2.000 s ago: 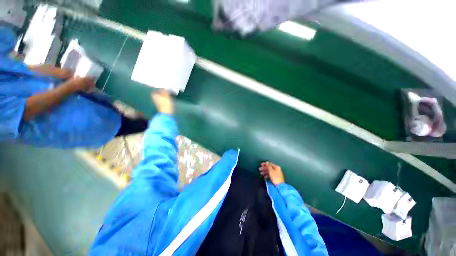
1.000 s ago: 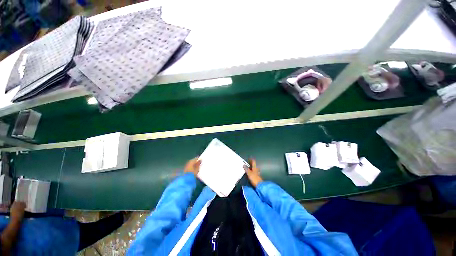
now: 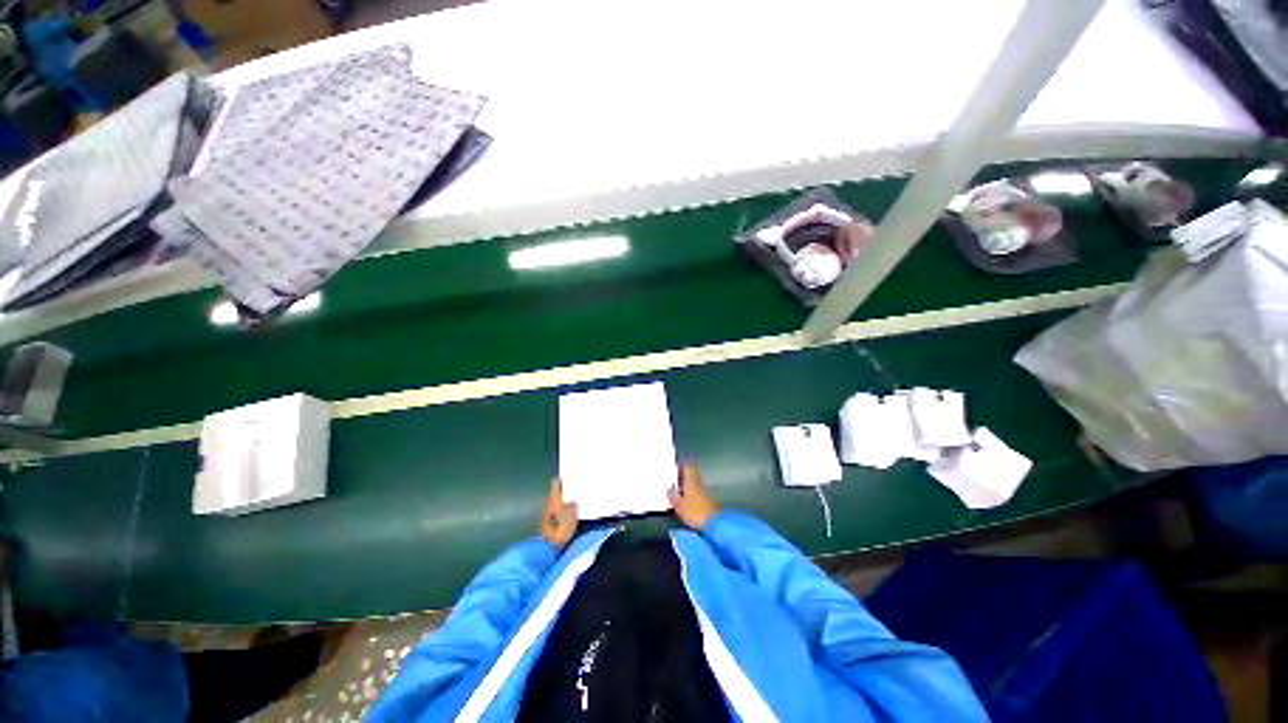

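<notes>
A white gift box [image 3: 619, 446] lies squared up on the green bench in front of me, its plain white face up. My left hand [image 3: 559, 514] is at its lower left edge and my right hand [image 3: 692, 499] is at its lower right edge, so the box is held between them. The fingers are partly hidden by the box sides. A small white accessory card pack [image 3: 807, 455] with a thin cord lies to the right, beside several more card packs [image 3: 911, 425].
More white boxes [image 3: 261, 455] stand at left. Patterned wrapping sheets [image 3: 318, 163] lie on the white shelf [image 3: 678, 106], some overhanging. Bagged headphones [image 3: 812, 247] lie on the upper belt behind a slanted pale post [image 3: 949, 177]. A crumpled poly bag [image 3: 1179, 353] is at right, above a blue crate [image 3: 1038, 636].
The box between my hands has turned from a diamond angle to square with the bench edge. Earlier, my left hand was reaching to the boxes at left. The neighbouring worker's hands have left view.
</notes>
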